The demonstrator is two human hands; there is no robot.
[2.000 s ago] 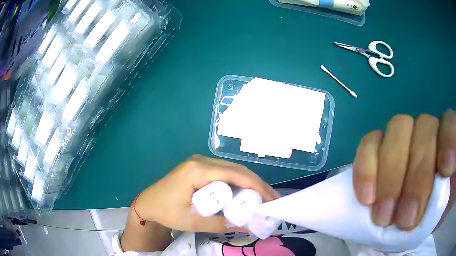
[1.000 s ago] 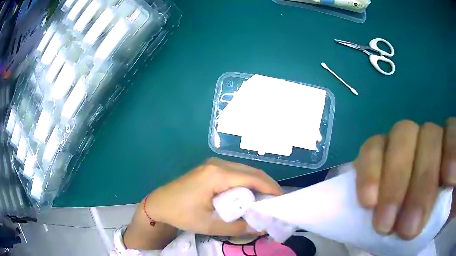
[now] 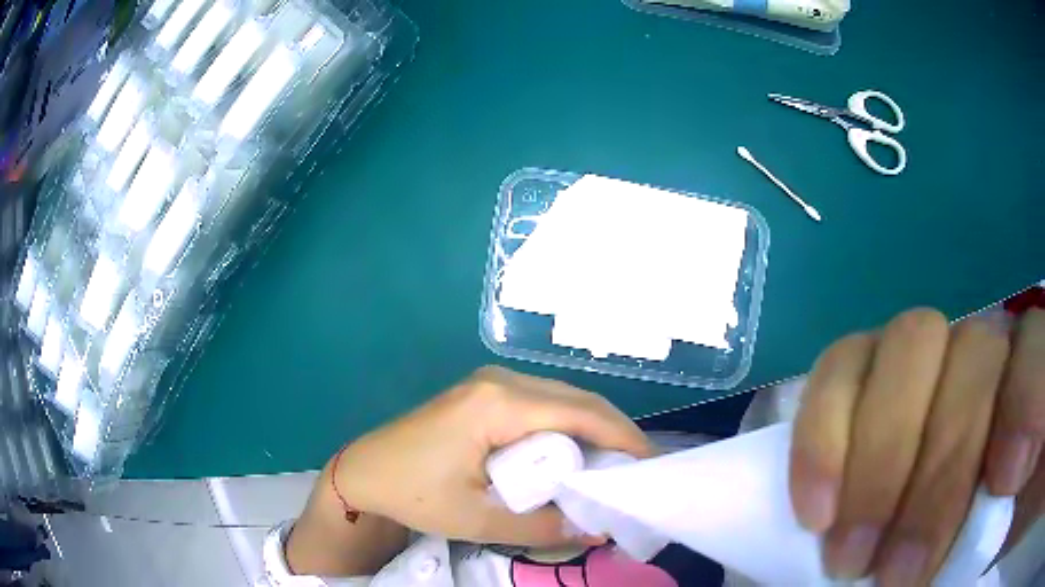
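Note:
My left hand (image 3: pixel 458 464) is closed around white plastic units at the lower middle, in front of the bench edge. One white plastic unit (image 3: pixel 534 471) shows its rounded end clearly; at least one more lies beside it, partly hidden by the bag. My right hand (image 3: pixel 905 441) is wrapped around a white cone-shaped piping bag (image 3: pixel 722 499) at the lower right. The bag points left, and its narrow tip is at the ends of the units. Whether paste comes out cannot be seen.
A clear plastic box (image 3: pixel 493 333) holds white paper sheets (image 3: pixel 642 264). A cotton swab (image 3: pixel 779 184) and scissors (image 3: pixel 854 120) lie at the upper right. A tissue pack (image 3: pixel 791 9) is cut off at the top. Blister trays of white units (image 3: pixel 172 229) fill the left. The bench mat is green.
My left hand has shifted slightly right and turned, so fewer unit ends show. My right hand has moved slightly down and left with the bag.

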